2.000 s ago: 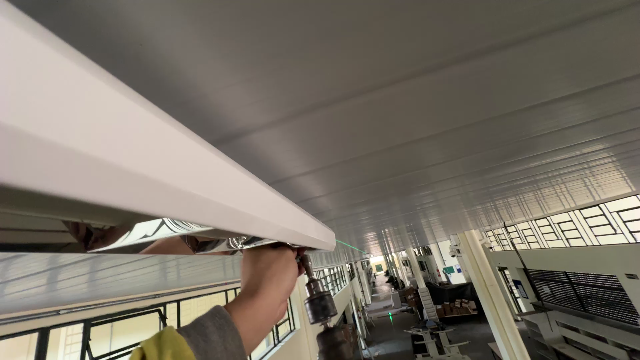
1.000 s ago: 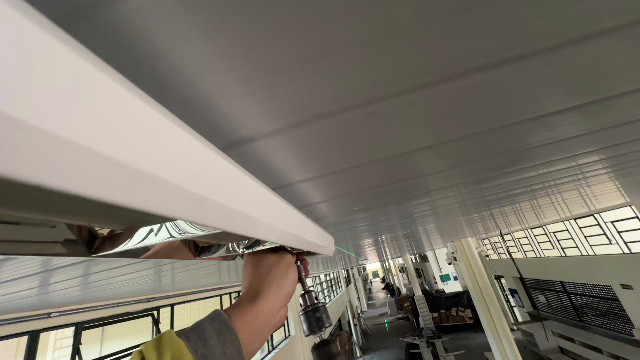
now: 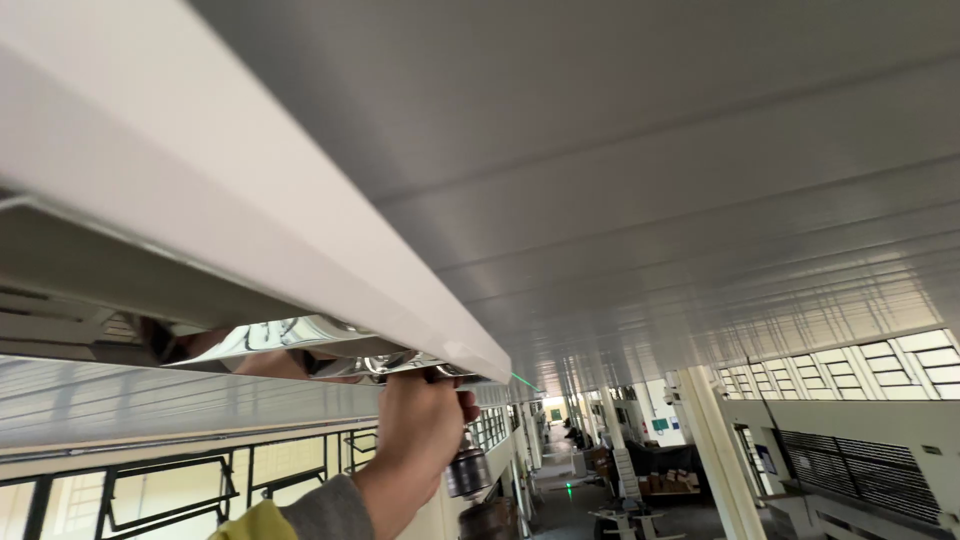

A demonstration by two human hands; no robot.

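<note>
My left hand [image 3: 420,420] is raised against the underside of a long white light fixture [image 3: 360,247] near its far end. Its fingers are curled around the upper end of the bit on a power drill, though their tips are partly hidden. The drill's metal chuck [image 3: 469,472] is just below and to the right of the hand, pointing up, and the dark drill body [image 3: 480,521] is cut off by the bottom edge. A shiny curved reflector [image 3: 285,334] lines the fixture's underside and mirrors skin-coloured shapes. My right hand is not in view.
A grey panelled ceiling [image 3: 637,187] runs close above the fixture. Framed windows [image 3: 172,491] line the lower left. Far below lie a long hall floor, a pale column [image 3: 720,450], a ladder [image 3: 626,476] and stacked boxes [image 3: 671,481].
</note>
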